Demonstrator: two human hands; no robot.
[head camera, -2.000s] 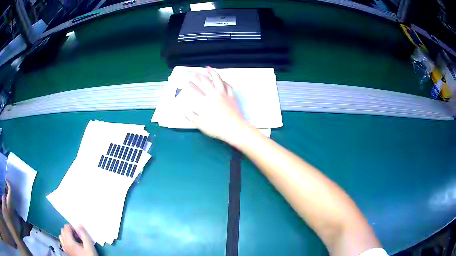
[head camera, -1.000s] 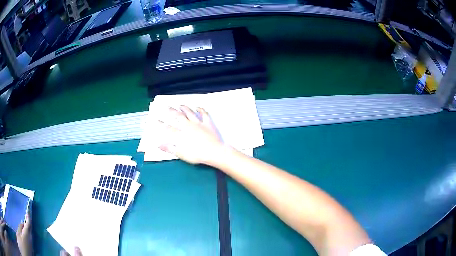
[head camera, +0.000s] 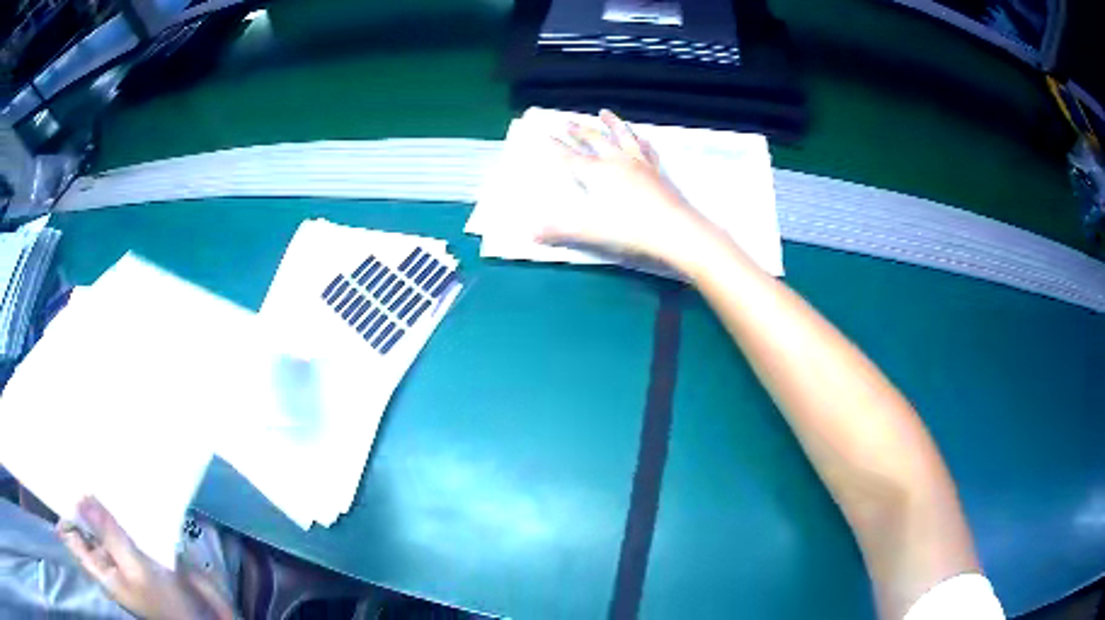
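Note:
My right hand (head camera: 624, 200) lies palm down with its fingers spread on white sheets (head camera: 727, 182) that overlap the pale ribbed strip; what lies under them is hidden. My left hand (head camera: 115, 557), at the lower left, grips the near edge of a large white sheet (head camera: 109, 375). This sheet is blurred and partly covers the fanned white stack (head camera: 309, 460). A sheet of rubber feet (head camera: 394, 297), with rows of short black bars, lies on the far part of that stack.
A dark stack of covers (head camera: 642, 36) with a white label on top lies beyond my right hand. The pale ribbed strip (head camera: 327, 172) crosses the green bench, and a dark stripe (head camera: 648, 448) runs towards me. More stacked sheets (head camera: 24, 285) and grey clothing show at the left edge.
My left hand has come further into view with a white sheet, now at the left of the fanned stack. My right hand stays on the far sheets. The camera view has shifted.

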